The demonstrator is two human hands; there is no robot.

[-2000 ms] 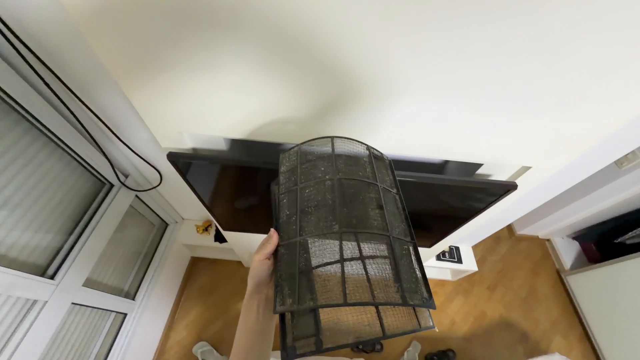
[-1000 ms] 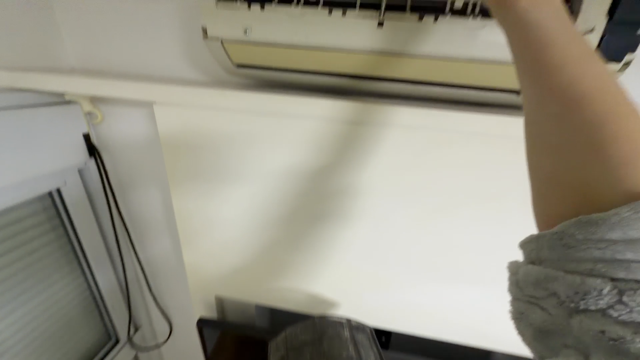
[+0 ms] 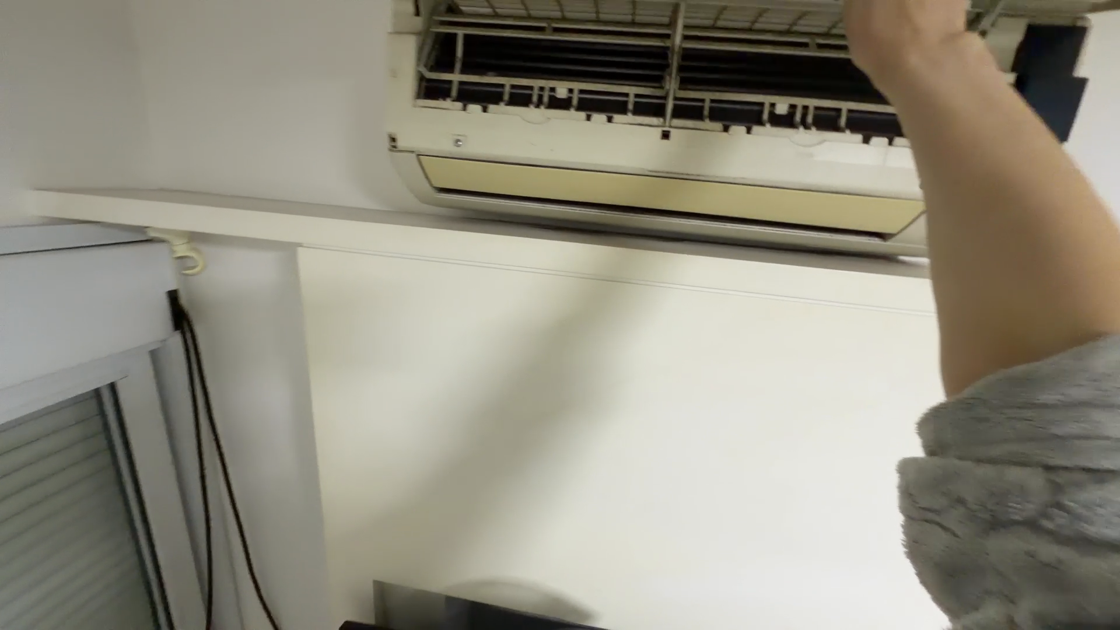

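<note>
A wall-mounted air conditioner indoor unit (image 3: pixel 542 140) fills the top of the head view, its grille frame and dark inside exposed behind white ribs. The pale air outlet flap (image 3: pixel 665 192) runs along its lower part. My right hand (image 3: pixel 910 31) is raised at the unit's upper right, cut off by the top edge, so its fingers and anything in them are hidden. Its forearm comes up from a grey fluffy sleeve (image 3: pixel 1024 490). My left hand and the mesh air filters are out of view.
A narrow white ledge (image 3: pixel 350 226) runs beneath the unit. At left are a roller shutter window (image 3: pixel 61 507), a hanging black cord (image 3: pixel 206 437) and a cream hook (image 3: pixel 188 255). The top of a dark television (image 3: pixel 472 612) shows at the bottom edge.
The view has swung up from the television to the air conditioner. The mesh filters held by a hand two seconds ago have left the view. My right arm has come in, raised to the unit.
</note>
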